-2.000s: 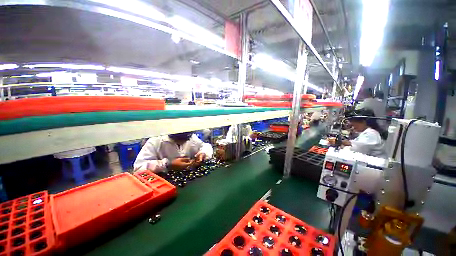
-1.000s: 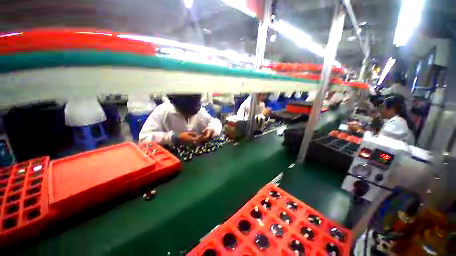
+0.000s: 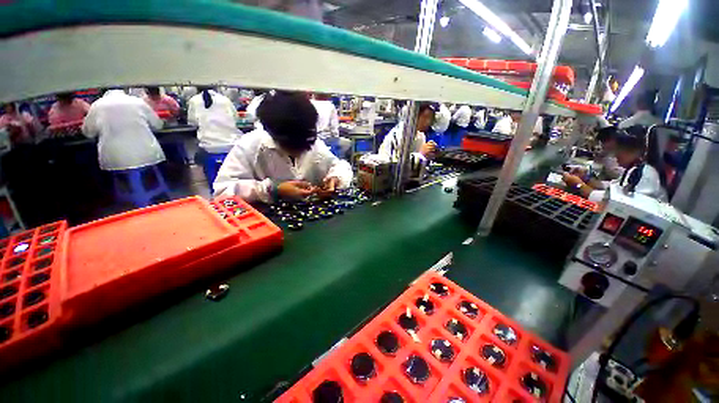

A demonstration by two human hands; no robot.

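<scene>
A red compartment tray [image 3: 430, 321] lies angled at the near right, cut off by the bottom edge. Its pockets hold round black units [image 3: 416, 367], one per pocket, some with small pale bits on them. One small dark piece with pale parts [image 3: 217, 292] lies alone on the green belt [image 3: 315, 291], left of the tray. Neither of my hands is in the picture.
Red trays [image 3: 150, 244] are at the left, one flat and one gridded. A raised shelf [image 3: 236, 63] crosses above; a metal post [image 3: 524, 118] stands mid-right. A white machine [image 3: 623, 244] is at right. A person in white [image 3: 288, 157] works opposite at a pile of small parts. Black trays [image 3: 512, 212] lie beyond the post.
The view has tilted down and shifted, so the shelf sits higher, and more of the near red tray and the people opposite show. The machine appears farther right.
</scene>
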